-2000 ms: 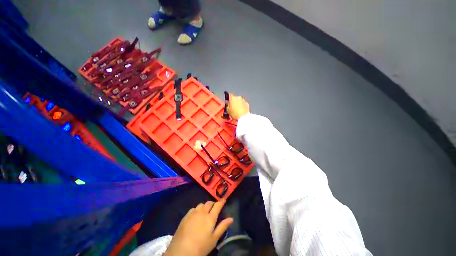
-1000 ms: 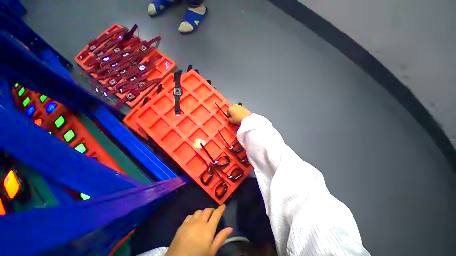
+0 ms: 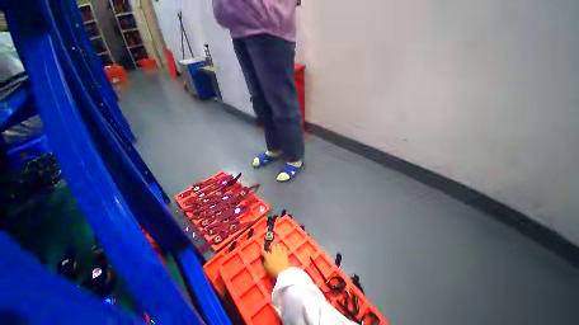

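Observation:
An orange-red compartment tray (image 3: 237, 279) is at the bottom centre, stacked on another. A black-strapped watch (image 3: 270, 237) lies open and straight across its far pockets. My right hand (image 3: 276, 260) is at the near end of that strap and covers it; whether the fingers grip it is hard to tell. Curled black watches (image 3: 336, 283) sit in pockets on the tray's right side, cut off below by the picture's edge. My left hand is not in view.
A tray of dark red-strapped watches (image 3: 219, 209) lies beyond, on the floor. The blue rack (image 3: 95, 159) rises at left. A person (image 3: 273, 82) in blue sandals stands in the aisle by the white wall (image 3: 444, 76). A blue bin (image 3: 202, 79) is farther back.
The view has tilted up, showing more aisle and the standing person. My right hand has left the tray's right side for the straight watch. My left hand has gone out of the picture.

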